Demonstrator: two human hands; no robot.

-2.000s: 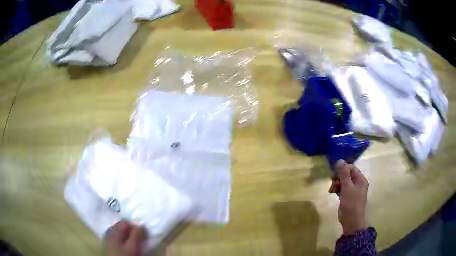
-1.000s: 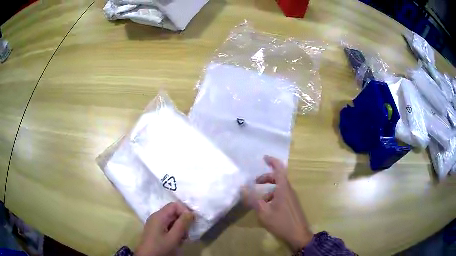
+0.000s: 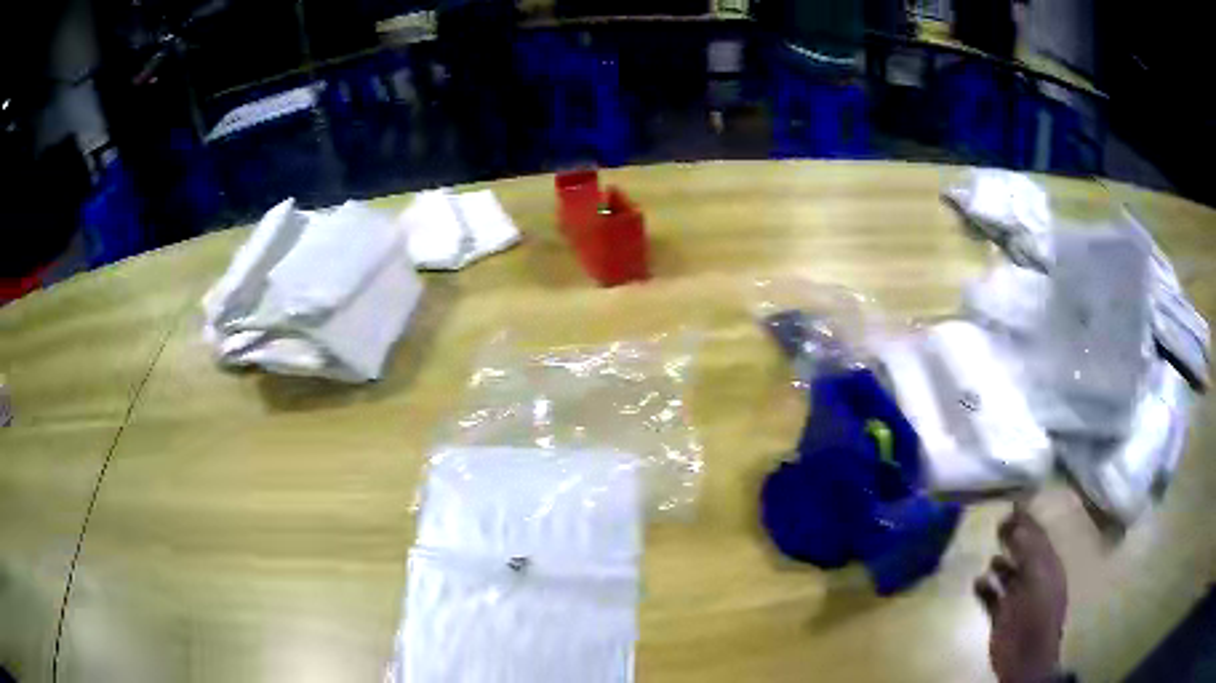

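Note:
My right hand (image 3: 1027,594) is blurred at the lower right, just below the heap, its fingers loosely curled and apart with nothing seen in them. My left hand is out of the picture. A blurred, greyish packed bag (image 3: 1096,314) shows over the heap of white packed bags (image 3: 967,400); whether it touches them I cannot tell. The blue tape dispenser (image 3: 847,487) stands left of the heap. The milky flat poly bags (image 3: 527,567) lie at lower centre, cut off by the bottom edge. A crinkled clear bag (image 3: 574,387) lies beyond them.
White folded fabric pieces (image 3: 327,287) are stacked at the far left, with a smaller white piece (image 3: 458,227) beside them. A red angular dispenser (image 3: 607,234) stands at the far side. A small clear bag with dark contents (image 3: 798,334) lies behind the blue dispenser. Blue stools are behind the table.
The view has tilted up. The packed bag held at lower centre is gone from there. My right hand has moved right to the heap, and my left hand has left the picture.

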